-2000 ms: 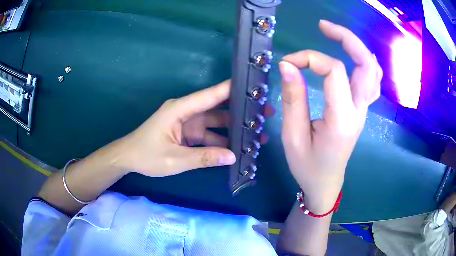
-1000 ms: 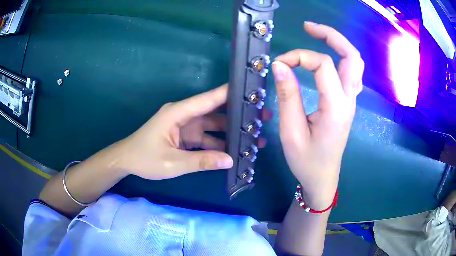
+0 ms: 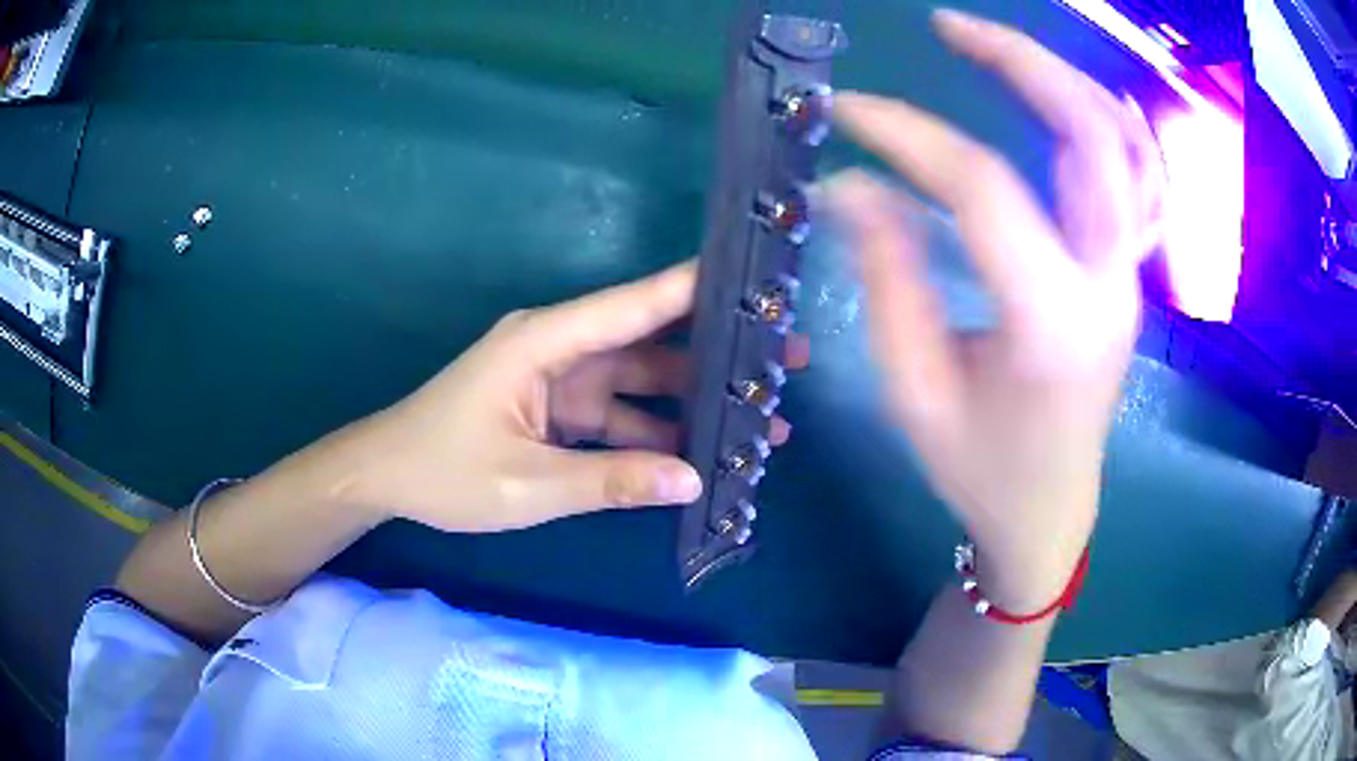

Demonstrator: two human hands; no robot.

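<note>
A dark grey fixture bar (image 3: 725,312) is held above the green mat, its long side running away from me and its far end leaning slightly right. Several small round modules (image 3: 770,305) with amber centres and whitish tabs sit in a row along it. My left hand (image 3: 551,402) grips the bar's lower half, thumb on the near side and fingers behind, partly hidden. My right hand (image 3: 1012,283) is blurred, just right of the bar, fingers apart. The index fingertip is close to the farthest module; I cannot tell whether it touches.
Two tiny whitish parts (image 3: 192,229) lie on the green mat (image 3: 372,179) at left. A pale frame fixture (image 3: 52,290) lies at the left edge. A purple-white lamp (image 3: 1205,216) glows at right. Another person's sleeve (image 3: 1213,699) shows at lower right.
The bar's far end has tilted right and come down a little into view. My right hand has moved right and its fingers have spread from the near-pinch. My left hand keeps its hold.
</note>
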